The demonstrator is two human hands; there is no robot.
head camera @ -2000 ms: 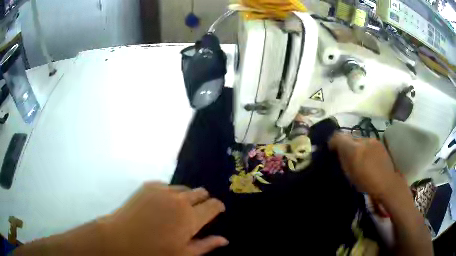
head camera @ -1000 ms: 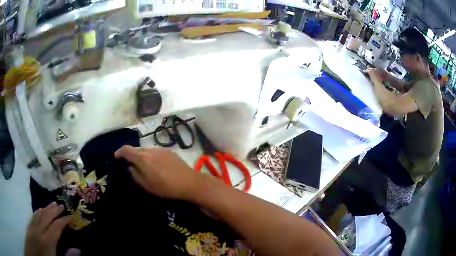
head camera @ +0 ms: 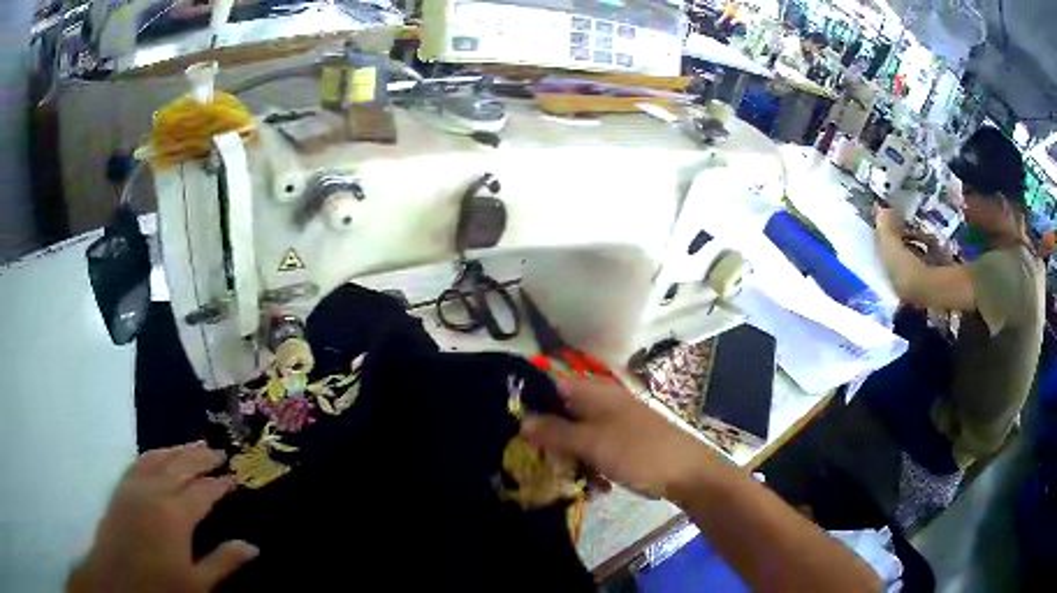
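Note:
The black garment panel [head camera: 383, 463] lies under the head of the off-white sewing machine [head camera: 556, 191] and spreads toward me. An embroidered flower motif [head camera: 290, 411] in pink, yellow and pale tones is beside the needle area; the needle itself is not clear. Another yellow flower motif [head camera: 533, 469] is on the cloth at the right. My left hand [head camera: 162, 515] lies on the panel's left part, fingers apart. My right hand [head camera: 609, 434] grips the panel's raised right edge between thumb and fingers.
Black-handled scissors [head camera: 478, 304] and red-handled shears [head camera: 568, 361] lie behind the cloth. A dark smartphone [head camera: 740, 382] lies on patterned cloth at the right, near white papers [head camera: 811, 330]. A grey translucent oval [head camera: 119, 278] is left of the head. A person [head camera: 985, 301] sits at the right.
The view has swung right, then partly back left. My right hand has moved right along the panel and now holds its edge, raised over part of the shears. My left hand remains on the cloth.

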